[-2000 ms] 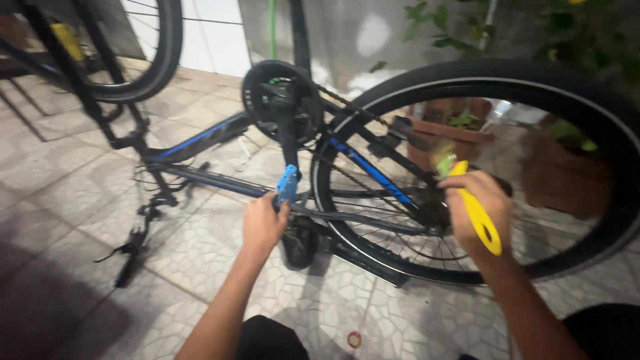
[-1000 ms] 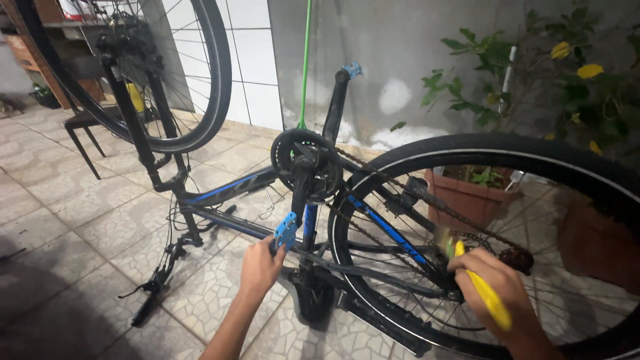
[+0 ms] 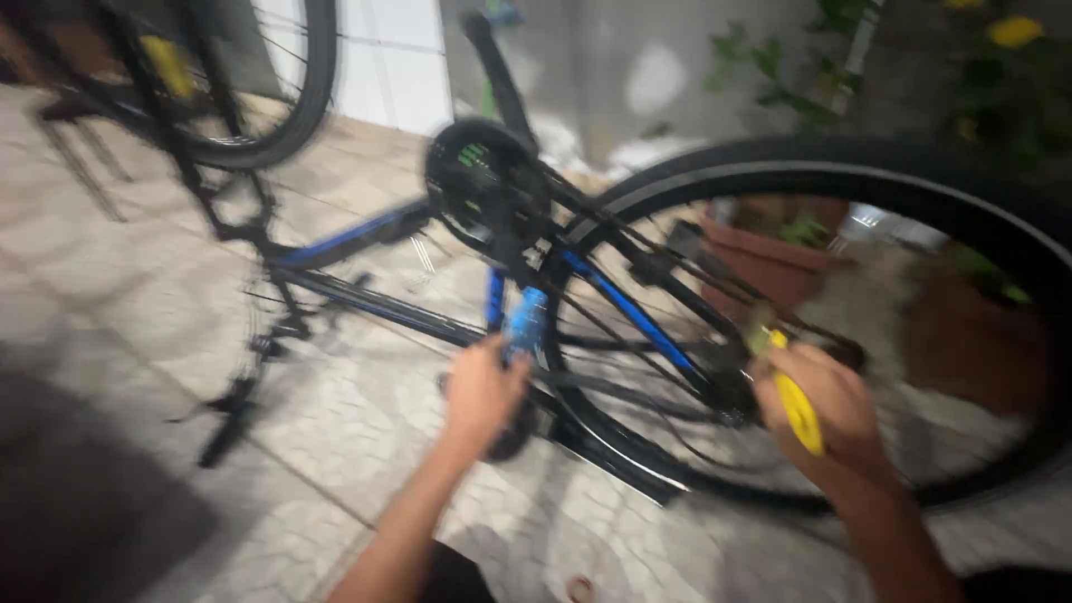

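A black and blue bicycle stands upside down before me. My left hand [image 3: 486,385] grips the blue pedal [image 3: 527,318] at the end of one crank arm, below the chainring [image 3: 486,184]. In my right hand [image 3: 816,402] is a brush with a yellow handle [image 3: 797,406]; its bristles, blurred, are at the rear sprockets beside the hub. The chain [image 3: 712,272] runs from the chainring to the rear wheel [image 3: 620,452]. Whether the bristles touch the chain or the sprockets cannot be told.
The front wheel [image 3: 322,100] rises at upper left, and the handlebar grip [image 3: 222,435] rests low at left. Behind the rear wheel are a terracotta planter [image 3: 766,260] and leafy plants. A wall stands behind the bicycle. A small ring [image 3: 579,589] lies on the tiled floor.
The view has swung about between frames. My left hand stays on the blue pedal and my right hand keeps the brush near the rear hub. No other change is plain.
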